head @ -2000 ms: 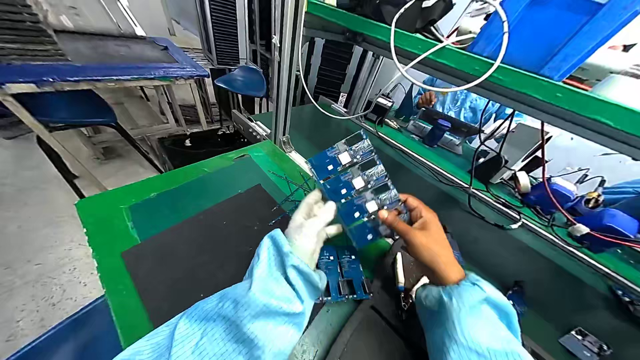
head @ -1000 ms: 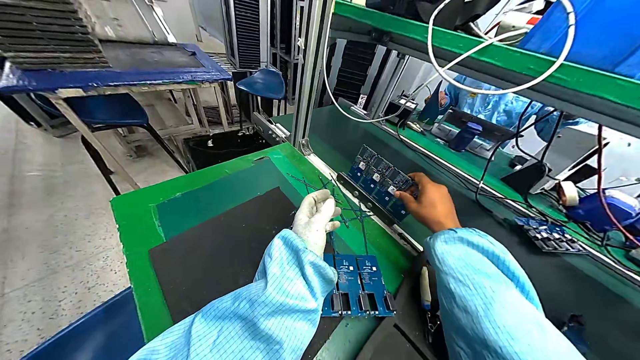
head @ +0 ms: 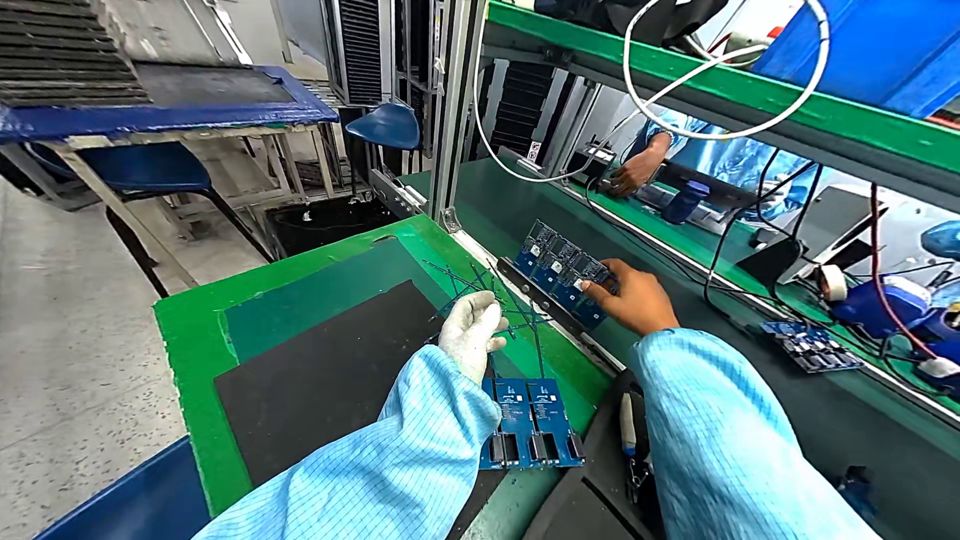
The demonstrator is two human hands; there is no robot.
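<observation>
My bare right hand [head: 637,298] grips the right edge of a blue circuit board panel [head: 559,274], which is tilted beside a metal rail on the bench's edge. My left hand [head: 474,334], in a white glove, is half curled over thin dark strips [head: 525,322] lying crossed on the green mat; whether it pinches one cannot be told. Blue circuit boards with black connectors [head: 531,424] lie just below my left hand, partly behind my left sleeve.
A black mat [head: 322,375] lies on the green table [head: 184,330]. Pliers [head: 631,442] rest near my right sleeve. Another board panel [head: 811,346] lies at right by cables. Above is a green-edged shelf [head: 862,116] with a hanging white cable. A co-worker's hand [head: 641,169] is across the bench.
The panel was between both hands two seconds ago; my left hand has let go of it, and my right hand has carried it over to the rail. The view has shifted somewhat.
</observation>
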